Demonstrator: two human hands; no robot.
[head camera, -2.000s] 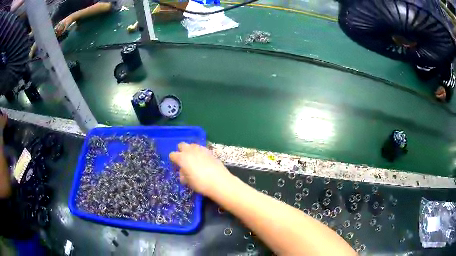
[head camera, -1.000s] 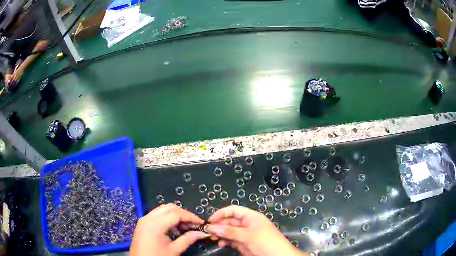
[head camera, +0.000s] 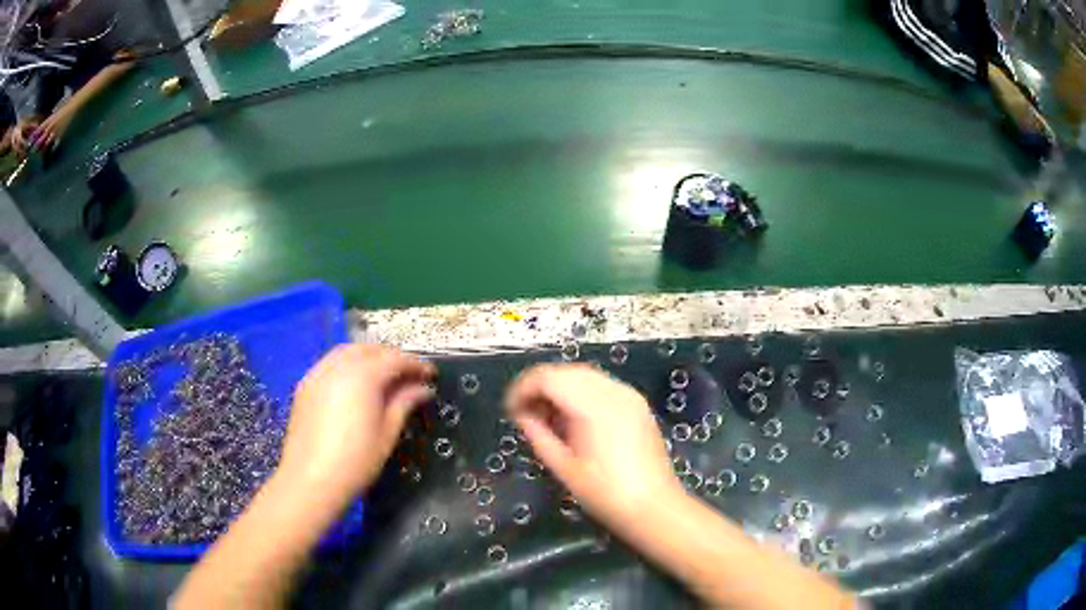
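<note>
Small pale rings (head camera: 520, 514) lie scattered on the dark bench around my hands. My left hand (head camera: 345, 411) is between the tray and the rings, fingers curled downward and blurred; dark bits show by its fingertips, but I cannot tell if it holds them. My right hand (head camera: 595, 441) is above the rings, apart from my left, fingers curled; whether anything is inside is hidden. The blue tray (head camera: 312, 312) at the left holds a heap of small grey-brown parts (head camera: 197, 441) and is partly covered by my left arm.
A black cylinder unit (head camera: 703, 232) with an open top stands on the green belt (head camera: 453, 203); others are at the left and far right. A speckled white rail (head camera: 667, 315) borders the belt. A clear bag (head camera: 1019, 415) lies right. People's arms show at both upper corners.
My hands, together over the rings a second ago, are now apart. My left hand is higher and nearer the tray's edge. The view has shifted and the black unit appears further left.
</note>
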